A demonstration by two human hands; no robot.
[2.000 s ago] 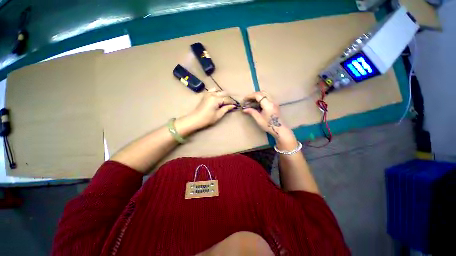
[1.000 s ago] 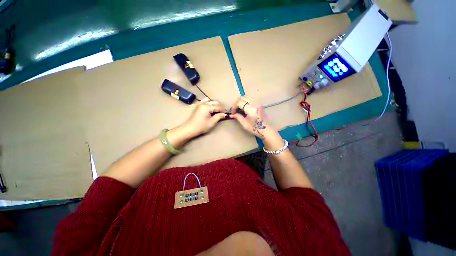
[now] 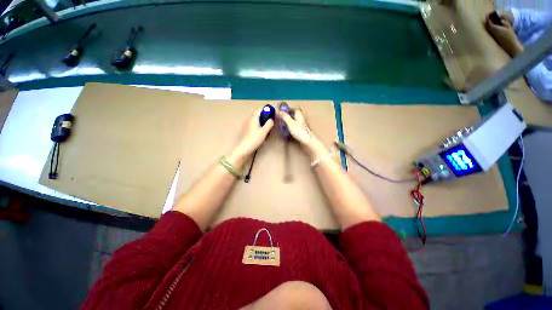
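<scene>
My left hand (image 3: 255,134) is shut on a black rounded lamp unit (image 3: 267,114) with a bright spot on its face. Its thin black lead hangs toward me, the connector (image 3: 247,178) near the cardboard (image 3: 218,121). My right hand (image 3: 298,128) is shut on a second dark unit (image 3: 284,113), blurred, beside the first. Its blurred lead hangs down. Whether the units touch is unclear. The greyish test lead (image 3: 375,173) lies across the right cardboard, its free end right of my right forearm, held by neither hand.
The power supply (image 3: 484,142) with a lit blue display stands at right, red and black wires (image 3: 417,200) below it. Another unit (image 3: 62,128) lies at far left. Two units (image 3: 123,59) sit on the green conveyor (image 3: 272,42). Another person's hand (image 3: 505,36) shows at top right.
The two units have gone from lying on the cardboard to being held in my hands. My hands have left the leads and moved forward. The test lead is let go. The view has shifted.
</scene>
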